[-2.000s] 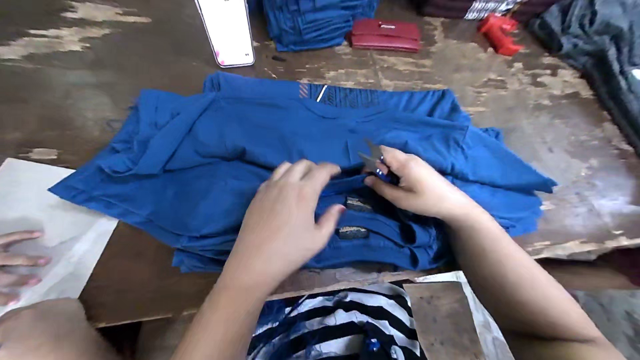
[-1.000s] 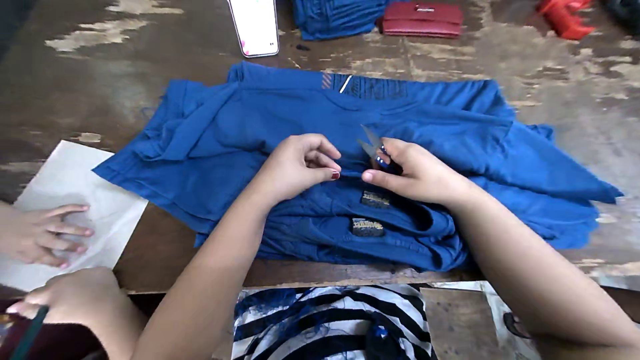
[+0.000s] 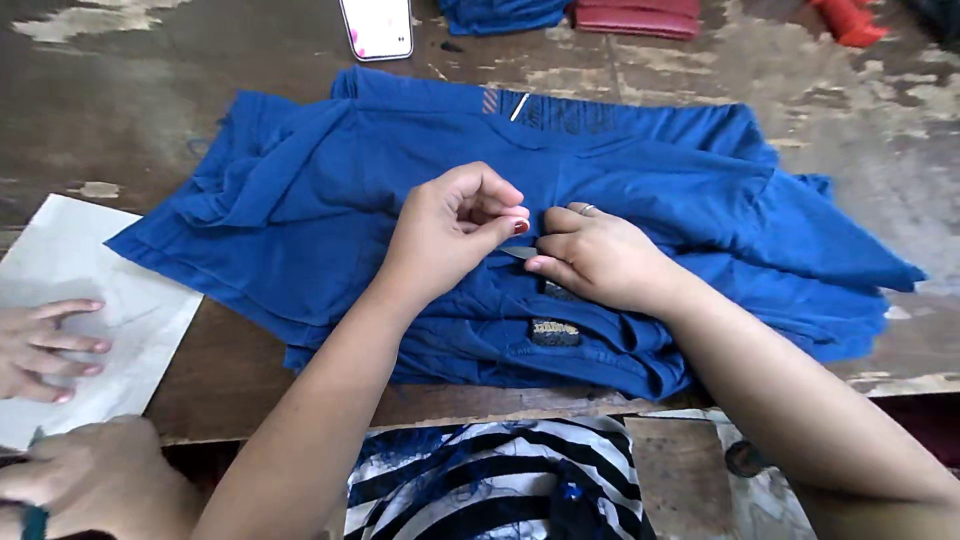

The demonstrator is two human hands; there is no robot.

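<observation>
Blue T-shirts (image 3: 450,172) lie stacked on the wooden table, with dark neck labels (image 3: 555,331) near the front edge. My right hand (image 3: 600,251) is closed around small scissors, and a pointed metal blade (image 3: 519,253) juts out to the left past the thumb. Just left of it, my left hand (image 3: 457,225) hovers over the shirts with its fingers curled and the thumb close to the fingertips. Whether a thin thread is pinched there cannot be seen. The scissors' handles are hidden in my right hand.
Another person's hands (image 3: 52,349) are at the left, one flat on a white sheet (image 3: 150,315). Along the far side are a phone (image 3: 379,26), folded blue cloth (image 3: 502,13), a red wallet (image 3: 637,16) and a red object (image 3: 847,21). Striped fabric (image 3: 495,480) is below the table edge.
My right hand has turned palm down over the scissors, whose blades stood up and apart a second ago; now one pointed blade shows, aimed left. My left hand has lifted from lying on the shirts.
</observation>
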